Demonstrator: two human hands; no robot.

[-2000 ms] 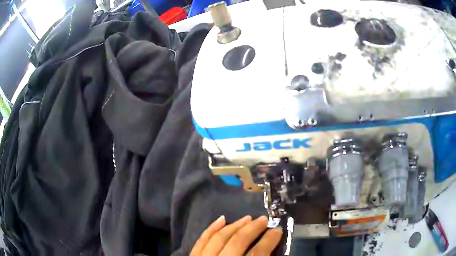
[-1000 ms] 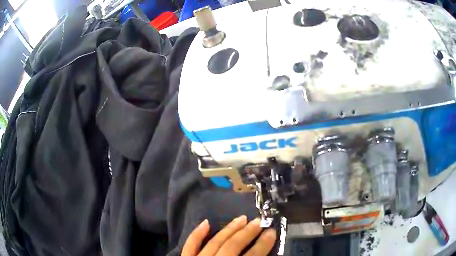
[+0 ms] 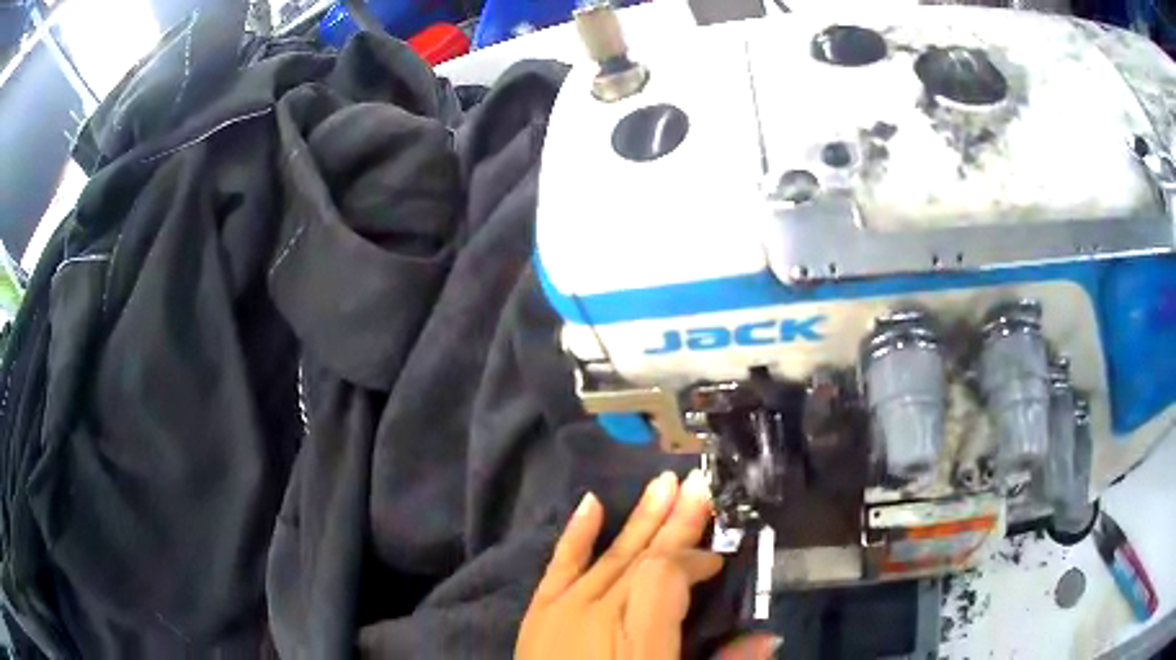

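Dark charcoal cloth (image 3: 426, 477) fills the left side and runs under the metal presser foot and needle area (image 3: 738, 496) of a white machine head with blue "JACK" lettering (image 3: 735, 335). My left hand (image 3: 619, 580) lies on the cloth just left of the foot, fingers apart, with one finger bent toward the foot. Its wrist is cut off by the lower edge. A further fingertip (image 3: 748, 649) shows at the bottom edge below the foot; I cannot tell which hand it belongs to. A pale narrow metal strip (image 3: 764, 574) stands right of the foot.
Grey tension dials (image 3: 907, 400) and an orange-and-white label (image 3: 935, 548) are on the machine front. A red-and-blue tool (image 3: 1126, 567) and dark lint lie on the white table (image 3: 1032, 619). Red (image 3: 439, 43) and blue items are behind the cloth.
The view has shifted, so the machine sits further right and slightly higher. More of my left hand shows, with one finger now bent. A fingertip has appeared at the bottom edge.
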